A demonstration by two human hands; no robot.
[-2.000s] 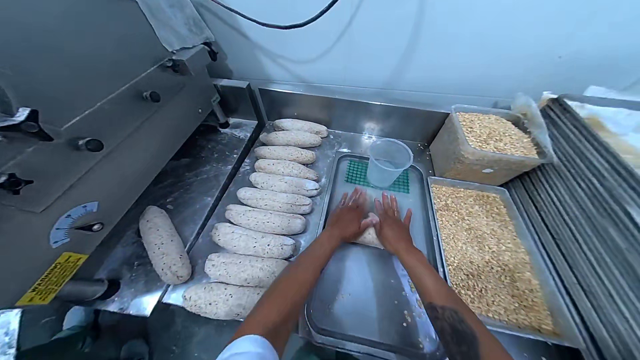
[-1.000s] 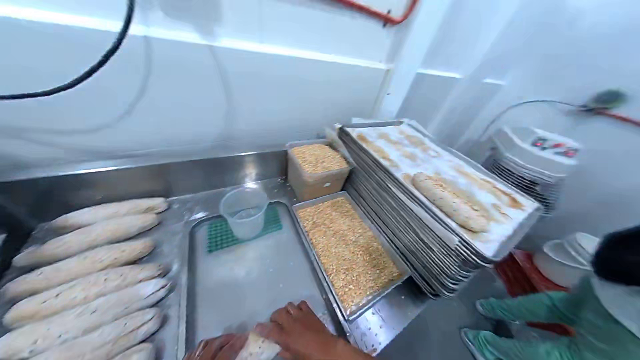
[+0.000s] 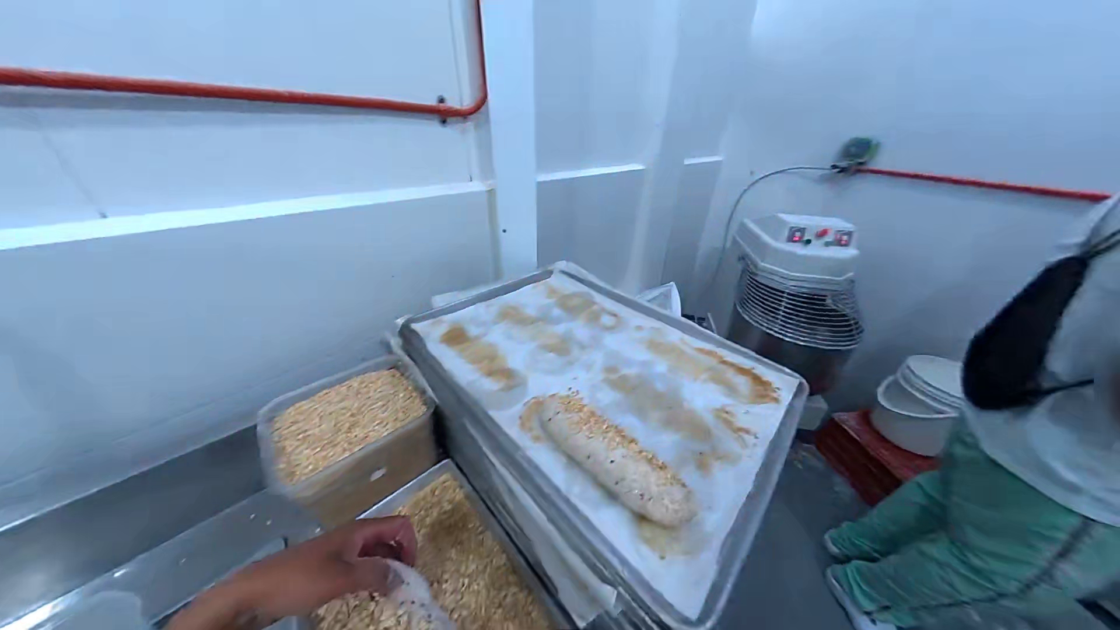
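Observation:
My left hand reaches in from the lower left, its fingers closed around one end of a pale, seed-flecked dough loaf. That loaf is over a metal tray of oat flakes; the bottom edge of the view cuts it off, and whether it touches the flakes I cannot tell. My right hand is out of view. To the right, one shaped dough loaf with flakes on its top lies on a paper-lined baking tray, among brownish stains and scattered crumbs.
Behind my left hand stands a plastic tub of oat flakes. More trays are stacked under the lined one. A spiral mixer and white buckets on a red pallet are farther right, near a person in green trousers.
The view has swung far to the right. Two seconds ago both hands pressed on dough on a metal tray; now my left hand grips a loaf over the flake tray. My right hand has left the view.

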